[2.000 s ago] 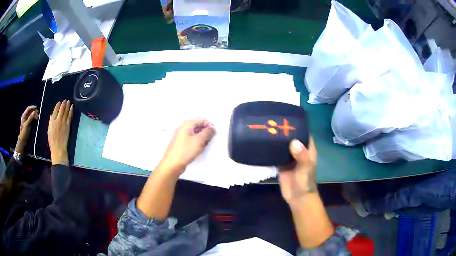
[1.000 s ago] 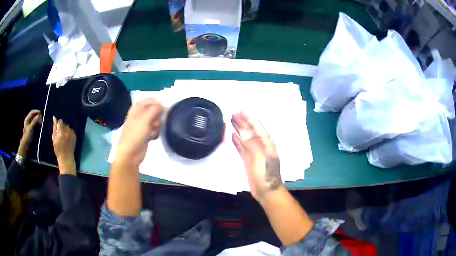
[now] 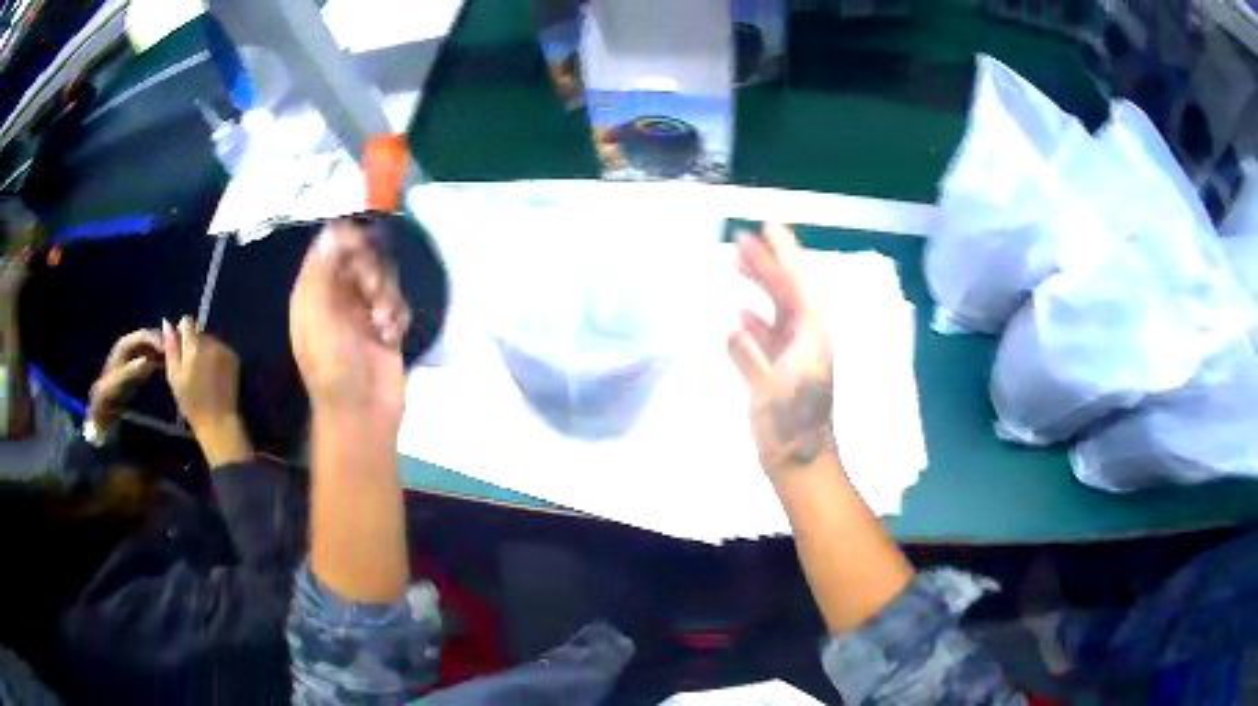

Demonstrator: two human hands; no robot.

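Note:
A speaker shows as a grey rounded shape through a thin white bag (image 3: 586, 372) on the stack of flat white bags (image 3: 855, 400). The white sheet spreads upward to the pale rail. My left hand (image 3: 348, 310) is blurred, fingers curled, left of the bag and in front of a black speaker (image 3: 425, 283) with an orange strap (image 3: 385, 171). Whether it grips anything is unclear. My right hand (image 3: 791, 345) is raised right of the bag, fingers apart, with nothing visible in it.
Bagged speakers (image 3: 1104, 317) bulge at the right of the green bench (image 3: 980, 483). A retail box (image 3: 660, 131) stands behind the pale rail (image 3: 842, 210). Crumpled white bags (image 3: 283, 173) lie by the metal post (image 3: 311, 83). Another person's hands (image 3: 200, 372) are at the left.
The speaker, bare one second ago, is now under thin white material. My hands have moved wider apart, my right hand to the right and upward. The view has shifted, so the bench appears further right.

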